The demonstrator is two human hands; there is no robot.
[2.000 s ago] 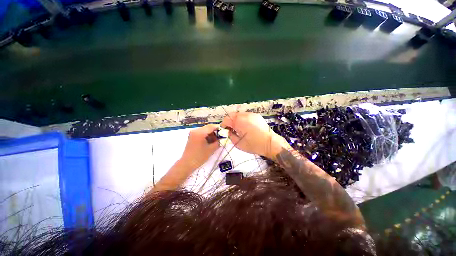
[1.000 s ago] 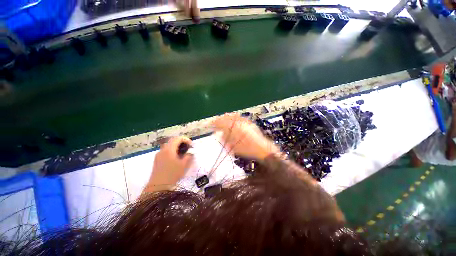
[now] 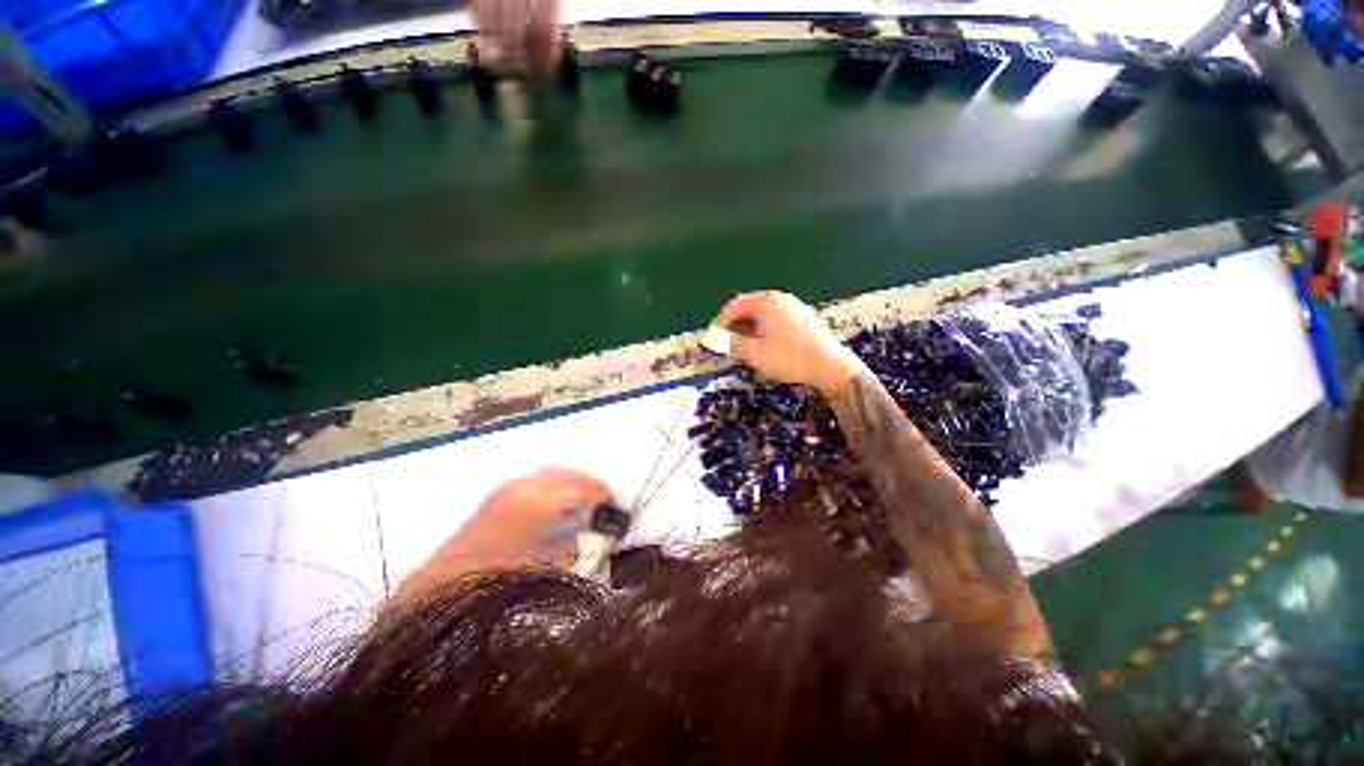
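My left hand (image 3: pixel 542 516) is low over the white tabletop, its fingers closed around a small black housing (image 3: pixel 610 519). A pale tip shows just below that housing. Another black block (image 3: pixel 639 564) lies beside it, partly hidden by hair. My right hand (image 3: pixel 781 341) is over the near belt rail, at the upper left edge of the heap of small black parts (image 3: pixel 928 427). Its fingertips are together with a pale tip showing. A dark spot shows between the fingers, too small to tell whether it is a part.
The green conveyor belt (image 3: pixel 598 225) runs beyond the belt rail (image 3: pixel 539 392), with black blocks (image 3: pixel 654 83) along its far side. Another person's hand (image 3: pixel 518 33) is blurred there. A clear bag (image 3: pixel 1032 382) covers part of the heap. A blue bin (image 3: pixel 157 599) stands at left.
My left hand has moved down and right to the housing that lay on the table. My right hand has moved up and right to the rail. The other person's hand has moved slightly left.
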